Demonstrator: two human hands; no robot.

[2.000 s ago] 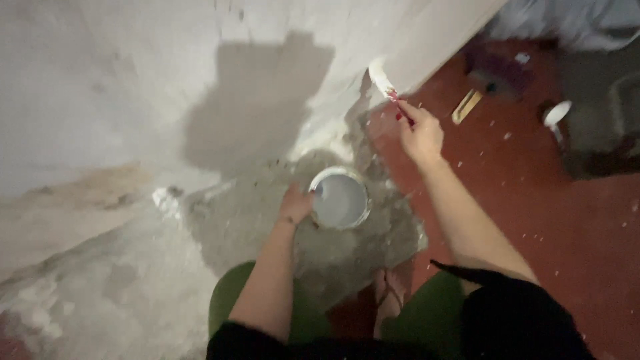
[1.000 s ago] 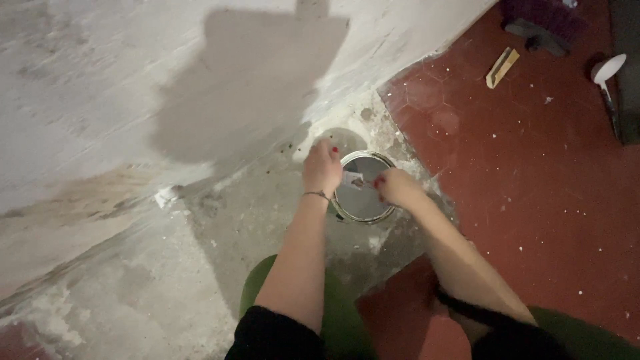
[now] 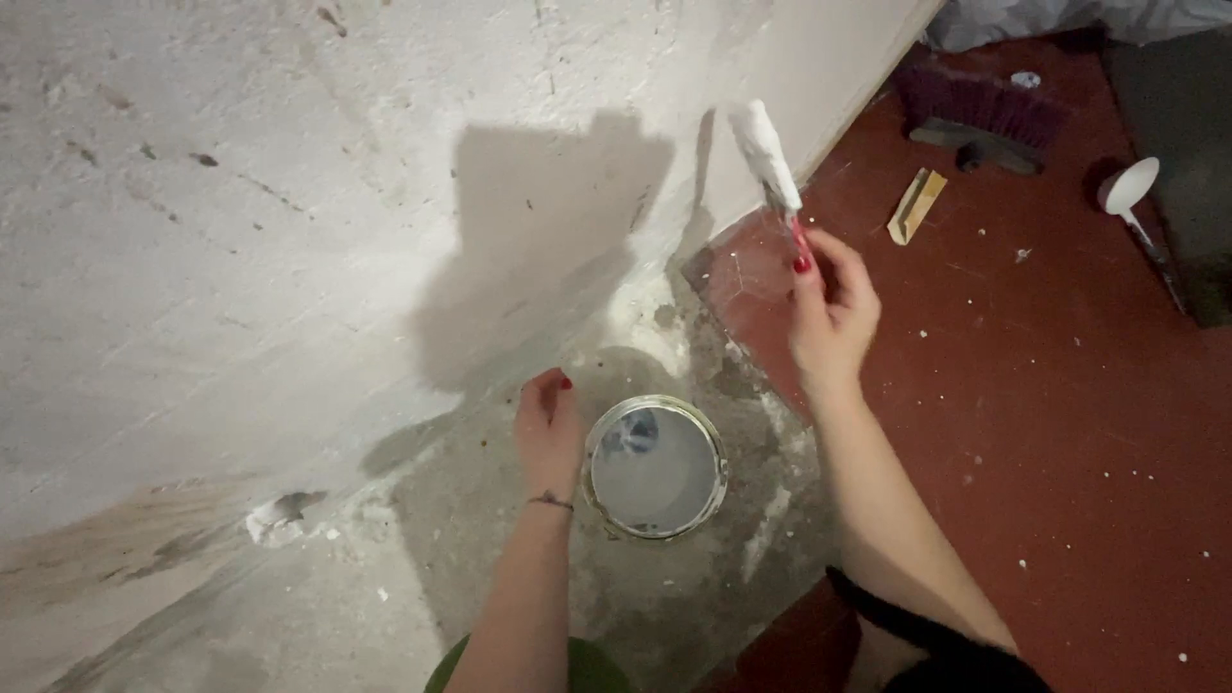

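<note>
My right hand (image 3: 835,303) grips the red handle of a paintbrush (image 3: 765,154), its head coated in white paint and raised at the foot of the white wall (image 3: 366,183). Whether the bristles touch the wall, I cannot tell. Below and to the left, a round open paint can (image 3: 656,467) with greyish-white paint stands on the bare concrete. My left hand (image 3: 551,428) is beside the can's left rim, fingers curled; what, if anything, is within them is hidden.
On the red tiled floor (image 3: 1039,404) lie a purple-bristled broom head (image 3: 987,115), a small yellowish strip (image 3: 917,205) and a white round-headed tool (image 3: 1134,188). Plastic sheeting (image 3: 1059,19) is at the top right. A dark mat (image 3: 1179,144) lies at the right edge.
One second ago both hands were together over the can. My right hand has since moved up and right with the brush, while my left hand has moved to the can's left side.
</note>
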